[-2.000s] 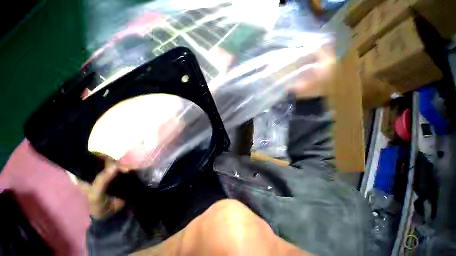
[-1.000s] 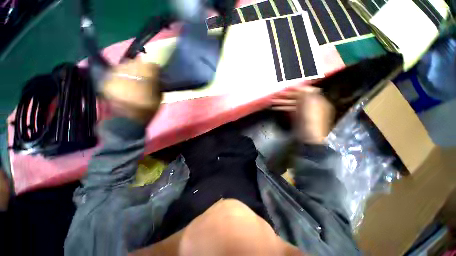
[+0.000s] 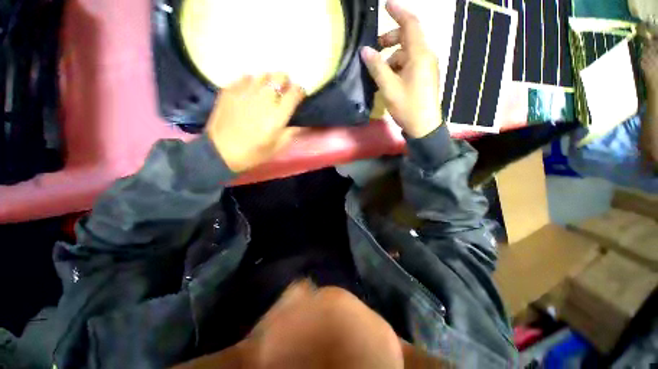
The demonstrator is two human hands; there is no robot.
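Note:
A glossy black plastic frame (image 3: 328, 108) lies on the pink mat's front part, its top cut off by the picture's edge. Its round opening shows a pale yellow-white surface. My left hand (image 3: 252, 119) is on the frame's near side, fingers curled over the rim of the opening. My right hand (image 3: 410, 76) is at the frame's right side, fingers spread and thumb tip against or just over its edge. No strip can be made out in either hand. A sheet with black adhesive strips (image 3: 480, 68) lies right of my right hand.
More strip sheets (image 3: 541, 43) and a folded stack of sheets (image 3: 610, 86) lie farther right. Black stacked frames (image 3: 29, 94) are on the pink mat (image 3: 108, 101) at the left. An open carton (image 3: 527, 194) and other boxes stand below right. Part of another person's arm (image 3: 649, 101) shows at the right edge.
The frame now lies on the mat under my left hand, which has moved right and onto it. My right hand has risen to the frame's right side. The view has turned and shifted.

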